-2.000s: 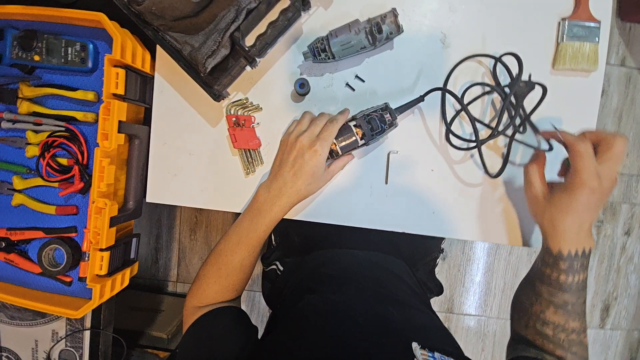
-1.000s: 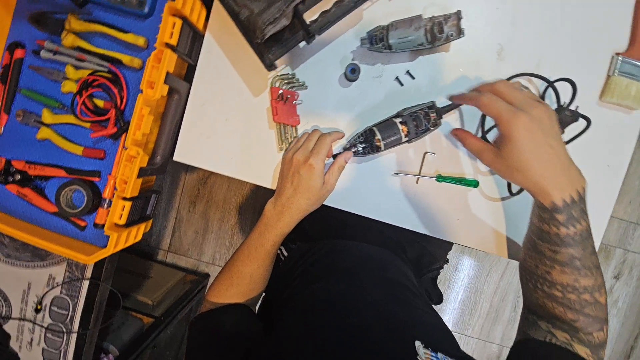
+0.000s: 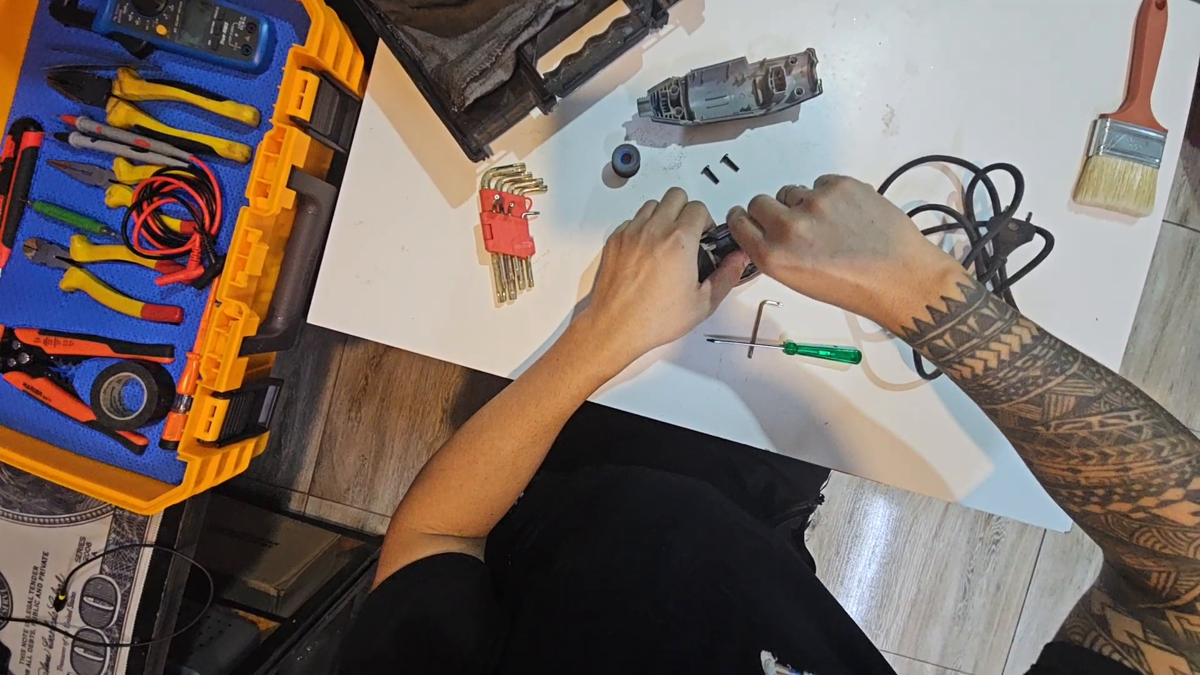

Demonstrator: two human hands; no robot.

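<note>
My left hand (image 3: 656, 267) is closed around the opened body of a corded rotary tool (image 3: 717, 251), which it mostly hides. On the tool's cord end, my right hand (image 3: 825, 239) grips with bent fingers; what lies under them is hidden. The detached grey housing half (image 3: 736, 91) rests above, inner side up, with two dark screws (image 3: 720, 170) and a round black collar (image 3: 625, 160) below it. A green-handled screwdriver (image 3: 820, 352) lies across a small hex key (image 3: 756, 330) nearer my body. Hex keys in a red holder (image 3: 506, 225) lie to the left.
The black cord (image 3: 980, 230) lies coiled at the right, near a paintbrush (image 3: 1120, 159). A dark open case (image 3: 478, 75) stands at the top left of the white table (image 3: 422, 309). Beyond the left edge is an orange toolbox (image 3: 234, 375) with pliers, multimeter and tape.
My right hand has come from the cord at the right onto the tool. The green screwdriver, absent from the table in the oldest frame, lies by the hex key. The view has shifted.
</note>
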